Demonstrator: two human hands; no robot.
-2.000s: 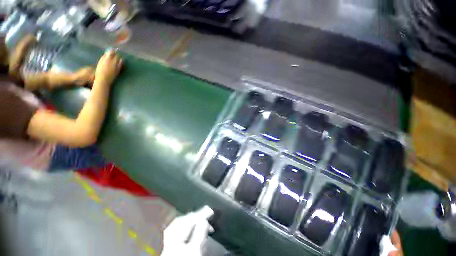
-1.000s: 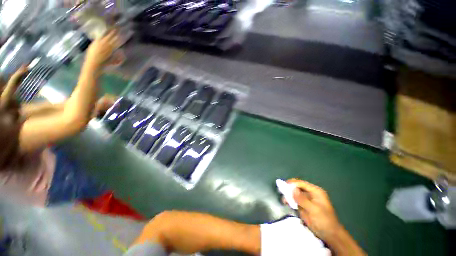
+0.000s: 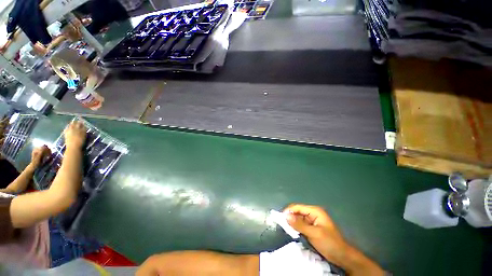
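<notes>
My right hand, bare, holds a small folded white wipe in its fingertips above the green mat. My left hand, in a white glove, lies just below and against the right hand at the bottom edge. Its fingers are hidden, so its grip cannot be told. A clear tray of black phones lies far left in front of another person, whose arm crosses over it.
The green mat borders a dark grey strip. Stacked black trays stand at the far side. A bottle stands back left. A translucent bottle with metal top stands right, below a brown box.
The phone tray has moved from in front of me to the far left, by the other person. My hands have come together, and the view has turned.
</notes>
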